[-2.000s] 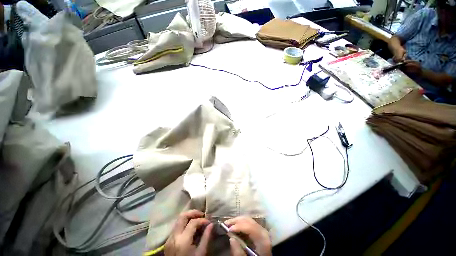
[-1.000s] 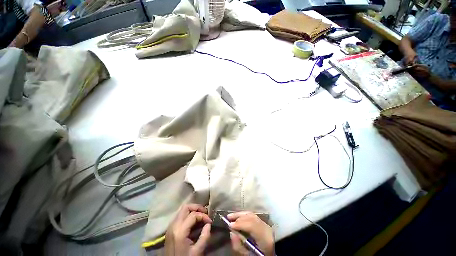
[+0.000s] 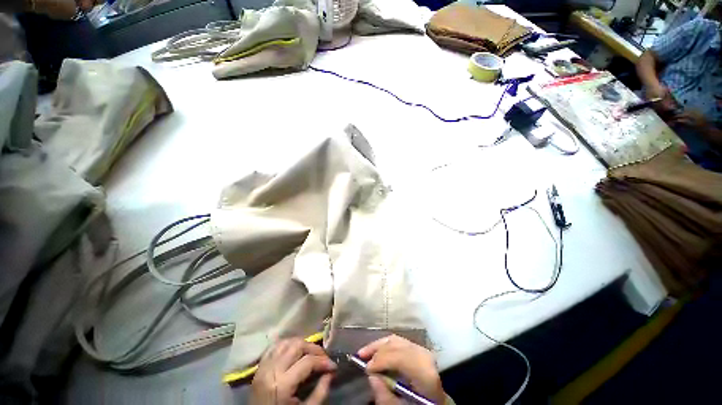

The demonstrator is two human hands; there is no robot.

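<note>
A beige tote bag (image 3: 317, 245) lies crumpled on the table in front of me, its straps (image 3: 170, 277) looped to the left. A yellow zipper (image 3: 241, 375) shows at its near edge. My left hand (image 3: 294, 370) pinches the bag's near edge. My right hand (image 3: 404, 365) holds a slim pen-like tool (image 3: 412, 392), its tip by my left fingertips at the brownish-grey edge. Both hands are cut off by the bottom of the picture.
Beige bags (image 3: 103, 119) are heaped at left; another lies at the back (image 3: 265, 41). A tape roll (image 3: 485, 66), black adapter (image 3: 524, 114) and corded tool (image 3: 557, 207) lie at right. Brown pieces (image 3: 665, 206) and a stained board (image 3: 606, 115) are by a person at far right.
More of the yellow zipper shows beside my left hand. The bag's near edge has shifted, with the tool still at it. A beige bag at far left, earlier upright, now lies on the heap.
</note>
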